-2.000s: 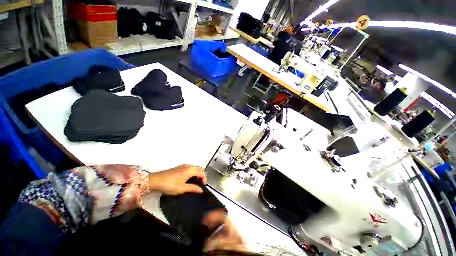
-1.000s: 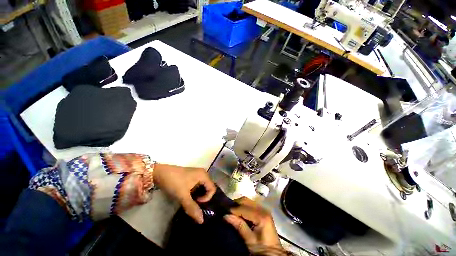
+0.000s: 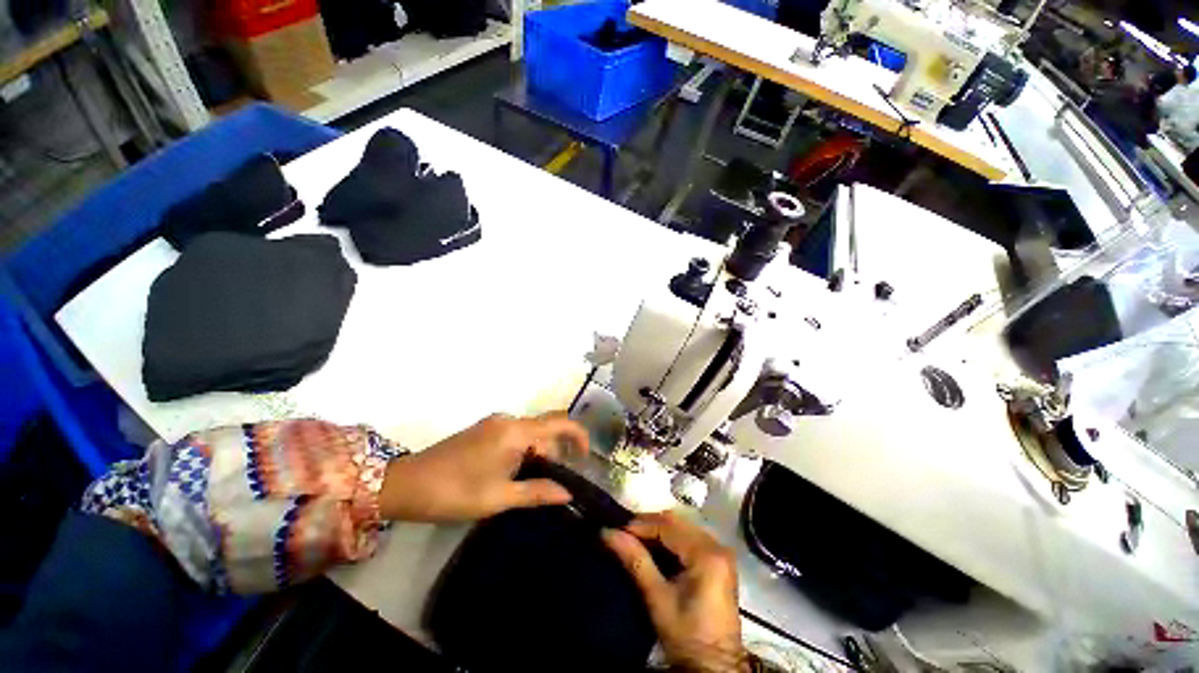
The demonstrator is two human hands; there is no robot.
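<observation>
The black workpiece [image 3: 539,585] hangs below both hands at the table's front edge, left of the needle area. My left hand [image 3: 493,469] pinches its upper edge between thumb and fingers. My right hand [image 3: 681,579] grips the same edge further right, thumb and fingers closed on it. A narrow folded band of the fabric runs between the hands. The lockstitch machine [image 3: 842,381] stands to the right, its lit presser foot area [image 3: 642,473] just beyond my hands. Another black piece [image 3: 842,546] lies under the machine arm.
Dark cut panels [image 3: 247,313] lie stacked on the white table [image 3: 552,237] at left. Part-sewn black pieces [image 3: 401,204] lie beyond them. Blue bins stand at the left [image 3: 40,263] and at the back [image 3: 598,72]. Another sewing machine [image 3: 927,59] stands behind.
The view has turned and moved closer to the machine. Both hands have come together at the workpiece's upper edge. Since the last earlier frame, the edge is stretched straighter and my left fingers have moved slightly towards the needle.
</observation>
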